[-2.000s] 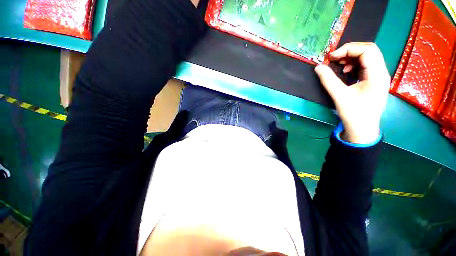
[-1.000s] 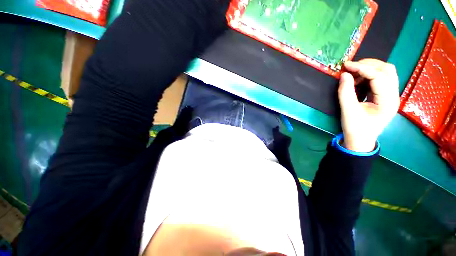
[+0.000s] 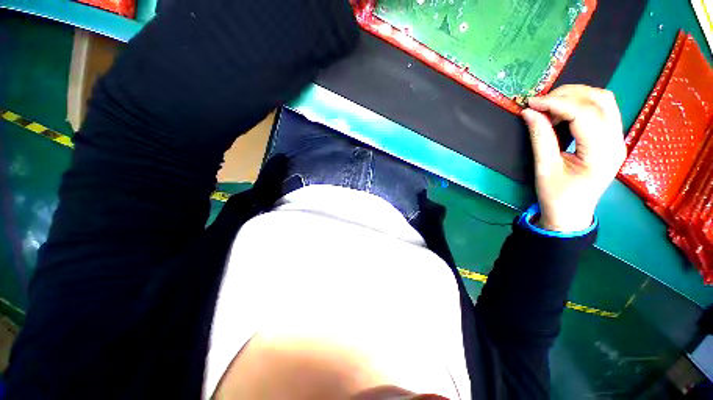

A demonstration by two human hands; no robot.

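A green circuit board lies on a red bubble bag at the top of the view, cut off by the upper edge. Both lie on the black work mat. My right hand, with a blue wrist strap, has thumb and forefinger closed on the near right corner of the board and bag. Whether it also pinches a small piece there cannot be told. My left hand is out of the picture; only its black sleeve shows, reaching past the upper edge left of the board.
Overlapping red bubble bags lie at the right on the green bench. Another red bag stack is cut off at the top left. A brown carton stands below the bench's front edge. A thin cord hangs near my right wrist.
Since the earliest frame the board and bag sit further right and higher in view, as the view has shifted. My right hand has stayed at the same corner. My left hand has gone out of view.
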